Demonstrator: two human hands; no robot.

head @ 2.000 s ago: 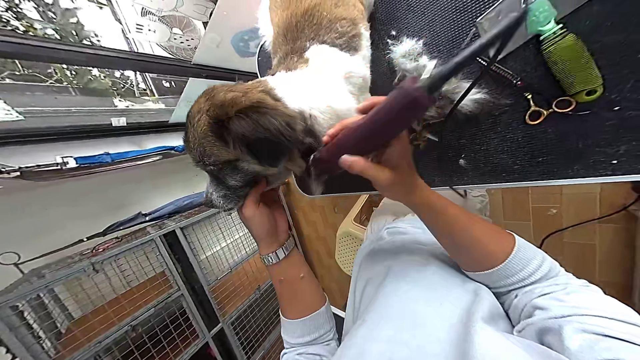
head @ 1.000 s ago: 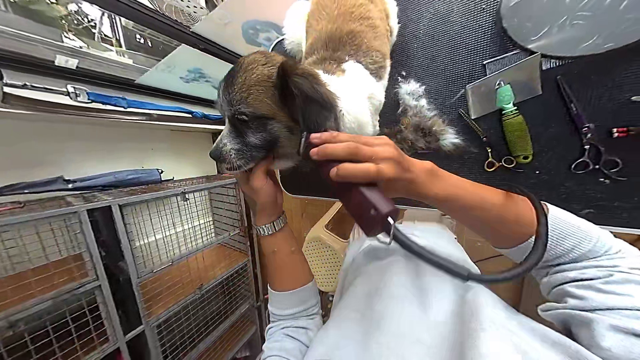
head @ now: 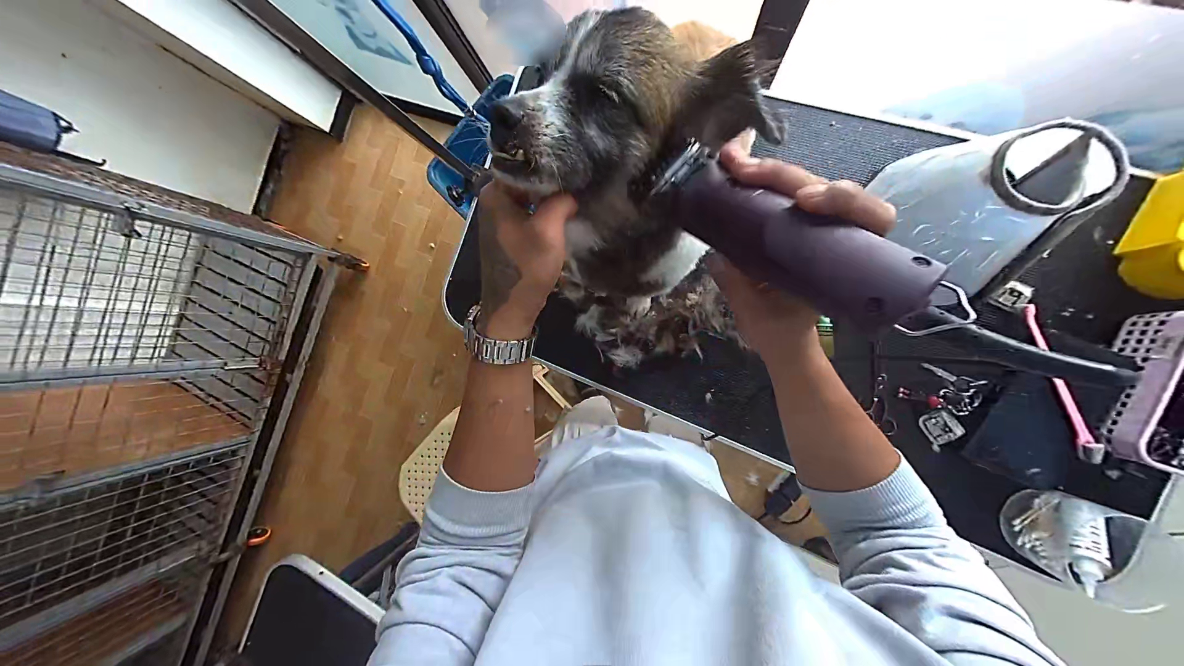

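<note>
A brown, black and white dog (head: 615, 120) faces left on the black grooming table (head: 666, 379). My left hand (head: 523, 242) holds the dog under its chin and jaw, a metal-band watch on the wrist. My right hand (head: 786, 222) grips a dark purple electric clipper (head: 805, 245), its blade against the fur just below the dog's ear. The clipper's cord runs off to the right. Clumps of cut fur (head: 657, 324) lie on the table below the dog's chest. The dog's hindquarters are mostly hidden.
Wire cages (head: 120, 370) stand at the left. On the table's right are a large clear and grey container (head: 990, 203), a yellow bin (head: 1156, 236), a pink basket (head: 1147, 388), keys (head: 957, 388), and a clear dish (head: 1073, 546) with cotton swabs and a small bottle. A perforated stool (head: 430, 462) stands below.
The view has shifted greatly. The dog's head is now raised, with my left hand still under its jaw. The clipper remains in my right hand at the ear and neck area.
</note>
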